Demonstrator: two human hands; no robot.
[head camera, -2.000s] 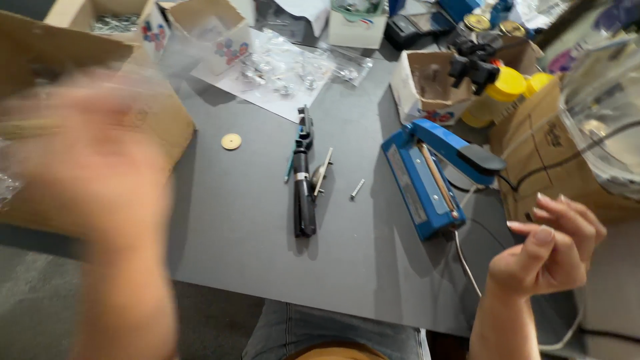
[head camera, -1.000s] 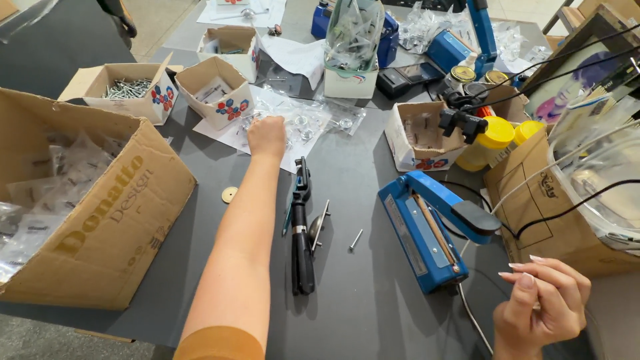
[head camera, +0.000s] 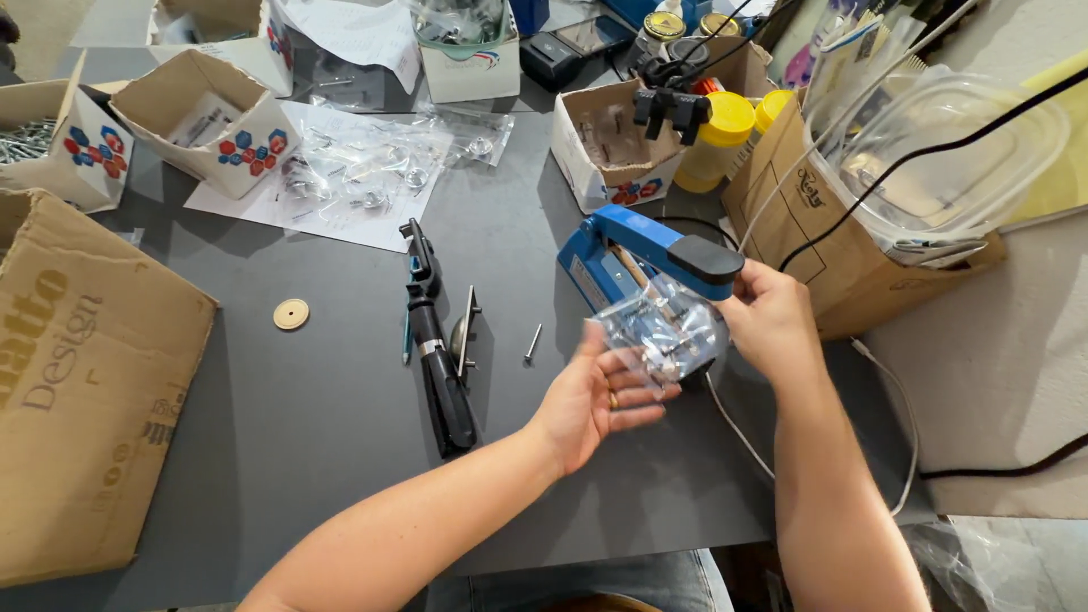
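Note:
A clear plastic bag of small metal hardware (head camera: 667, 336) lies in my left hand (head camera: 595, 395), whose thumb is on its left edge and whose fingers are spread beneath it. The bag is in front of a blue impulse sealer (head camera: 586, 268), below its raised arm. My right hand (head camera: 769, 310) is at the bag's upper right corner, by the black end of the sealer's arm; its fingertips are partly hidden. Left of my hands lie a screw (head camera: 533, 343), a metal plate with posts (head camera: 465, 331), a black folding stand (head camera: 438, 357) and a round wooden disc (head camera: 291, 314).
More bags of hardware (head camera: 365, 170) lie on white paper at the back. A large cardboard box (head camera: 93, 391) stands at the left, small open boxes (head camera: 204, 119) behind it. A brown carton (head camera: 790, 212), yellow-lidded jars (head camera: 727, 119) and cables (head camera: 926, 153) are at the right.
My left hand has moved from the bags on the paper to the sealer, where it now holds a bag. My right hand has moved up to the sealer's arm and the bag.

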